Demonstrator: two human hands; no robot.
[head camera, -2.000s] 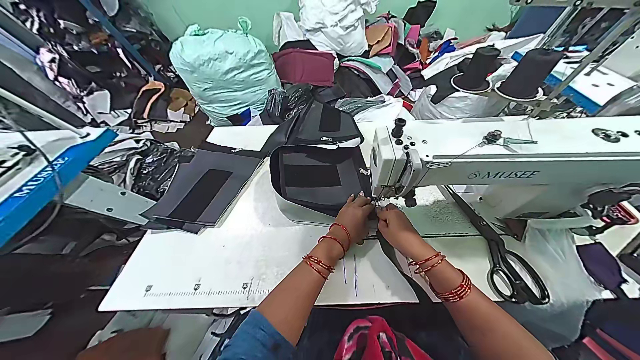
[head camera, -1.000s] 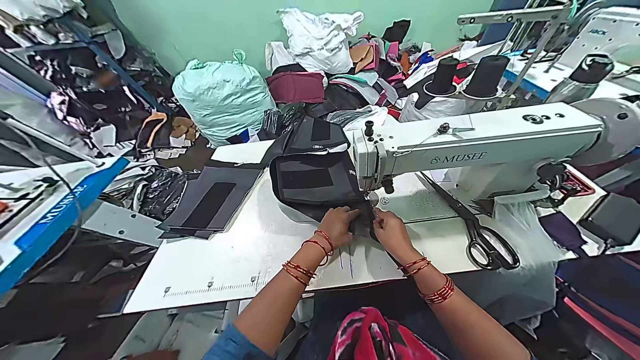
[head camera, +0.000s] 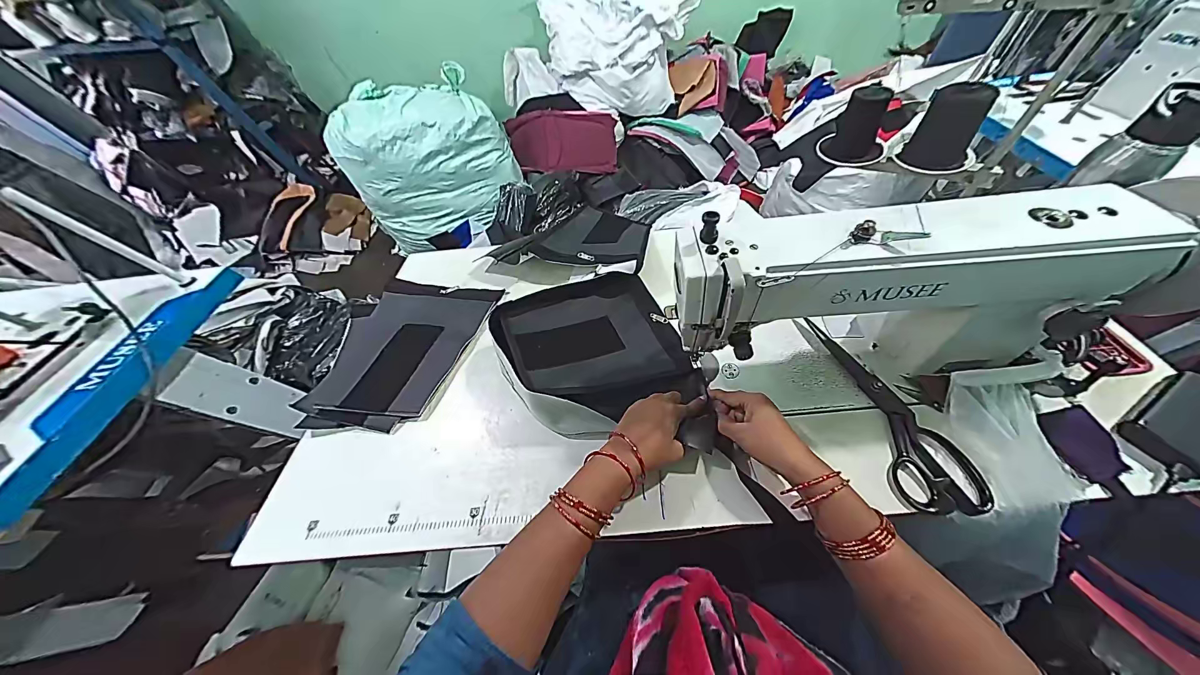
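A black and grey fabric pouch panel with a zipper (head camera: 591, 342) lies on the white sewing table, its near corner at the needle of a Musee sewing machine (head camera: 937, 272). My left hand (head camera: 656, 429) presses and grips that corner just in front of the presser foot. Close beside it, my right hand (head camera: 757, 427) pinches a dark binding strip (head camera: 761, 495), which trails over the table's front edge. The fingertips of both hands nearly touch. Exactly how the strip meets the pouch is hidden by my fingers.
Large black-handled scissors (head camera: 905, 441) lie right of my right hand. Stacked grey fabric pieces (head camera: 398, 361) are at the left, and another zippered piece (head camera: 591, 239) lies behind the pouch. Black thread cones (head camera: 949, 122) stand behind the machine. A mint-green bag (head camera: 422, 159) and fabric scraps fill the back.
The pouch has turned somewhat and now lies apart from the zippered piece behind it. Both hands remain at its near corner by the needle. The view has shifted.
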